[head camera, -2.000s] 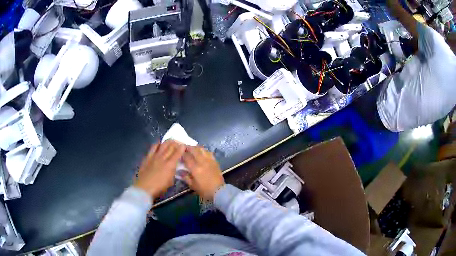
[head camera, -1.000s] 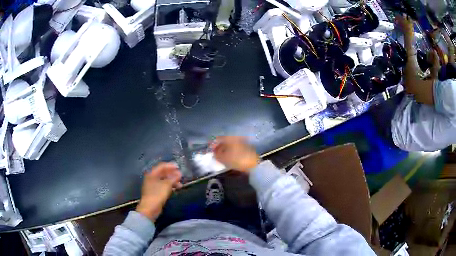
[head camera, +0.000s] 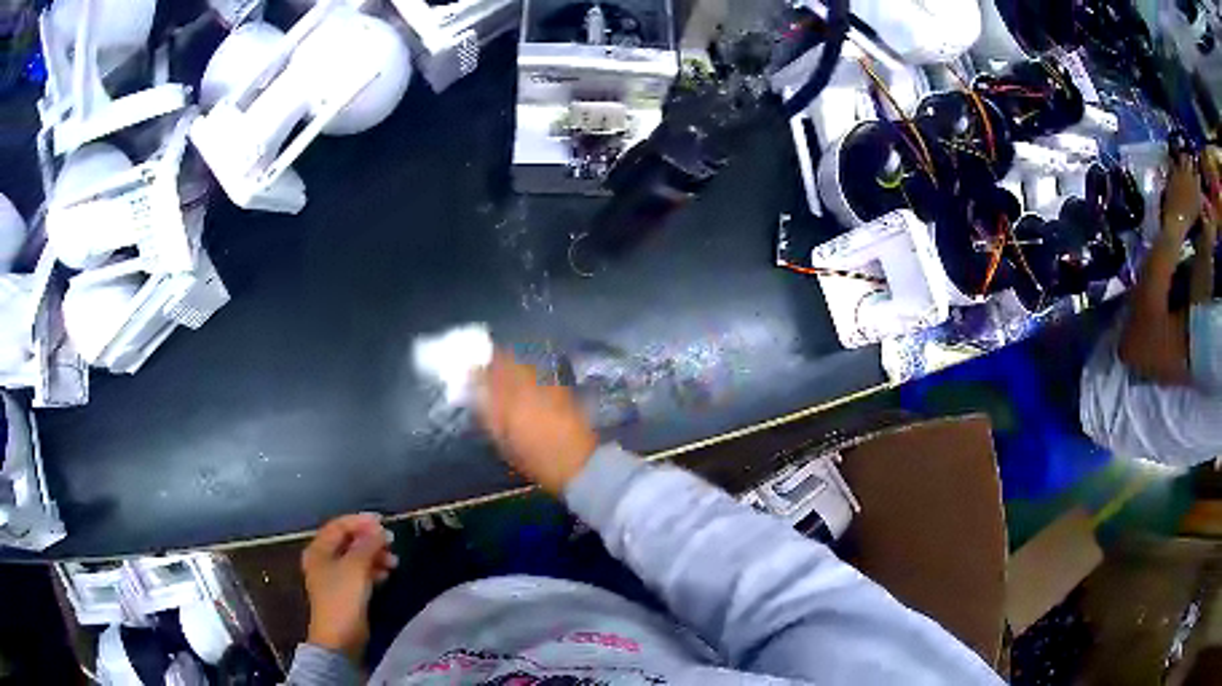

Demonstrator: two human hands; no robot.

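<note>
My right hand (head camera: 536,418) is over the dark bench mat (head camera: 322,295), its fingers on a white paper or wiping cloth (head camera: 453,359). The cloth is small, crumpled and blurred at the left of the fingertips. My left hand (head camera: 345,570) is low at the bench's front edge, fingers curled together. A small pale spot shows at its fingertips; I cannot tell whether it holds something.
White dome camera bodies (head camera: 315,81) pile at the left. Open camera heads (head camera: 885,168) with coloured wires stand at the right. A screw feeder (head camera: 595,101) and a black screwdriver (head camera: 657,188) are at the back. A cardboard box (head camera: 925,523) and a person's arm (head camera: 1159,315) are at the right.
My right hand has moved left across the bench with the white cloth. My left hand has dropped to the front edge. The view has shifted, and the screwdriver hangs tilted.
</note>
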